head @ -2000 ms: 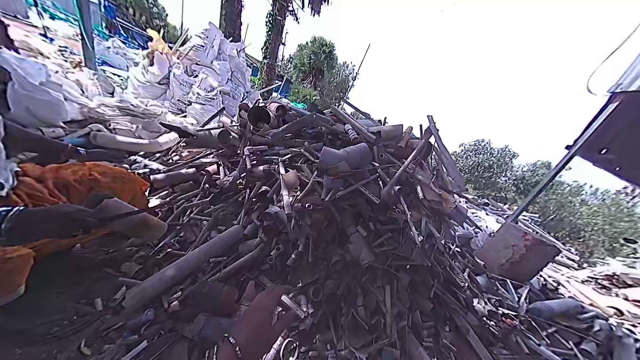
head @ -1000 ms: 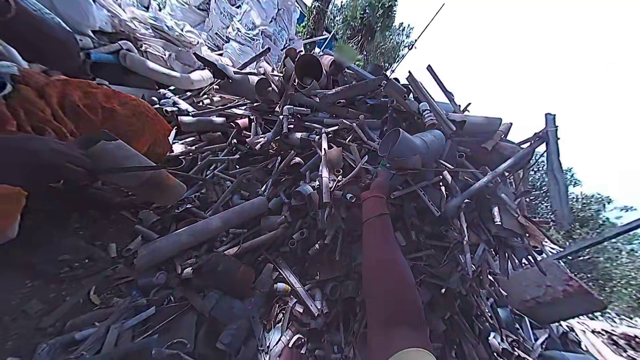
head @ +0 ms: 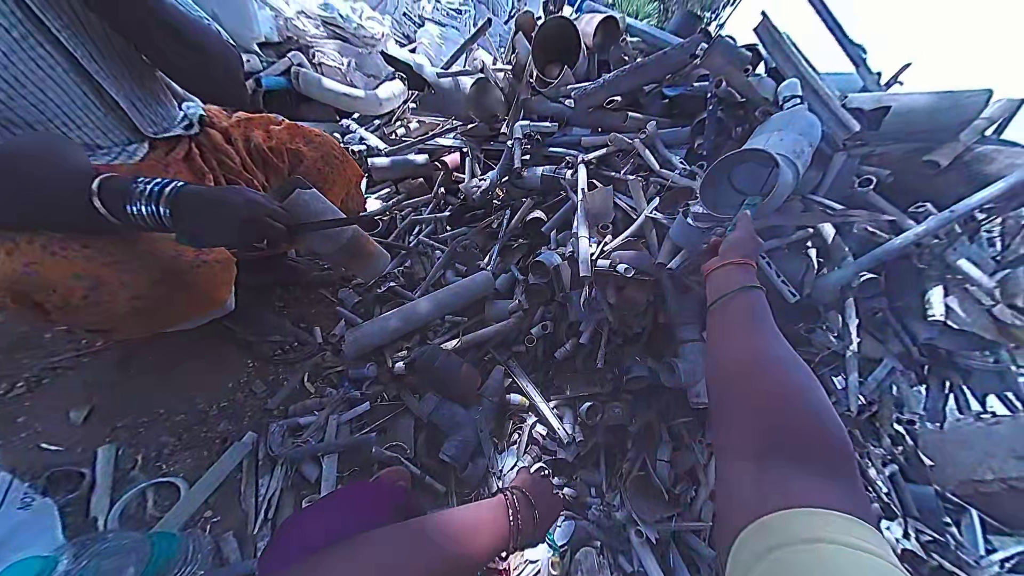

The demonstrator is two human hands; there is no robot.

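My right hand, with thin bands at its wrist, reaches up to a wide grey pipe piece on the heap. Its fingers are at the lower edge of the pipe's open mouth, on a small greenish thing that is too blurred to name. Low in the middle, my left hand, with dark bangles, is down among small white and grey scraps; its fingers are partly hidden. A thick grey pipe lies on the heap, up and left of my left hand.
At left a co-worker's hand with bangles is by a short, wide pipe piece, over orange cloth. The heap of pipe scrap rises ahead. A long pipe slants at right. A clear plastic bottle lies at bottom left.
My right arm stays stretched toward the wide grey pipe, which now shows more of its open mouth. My left hand, not seen one second ago, is in view at the bottom.
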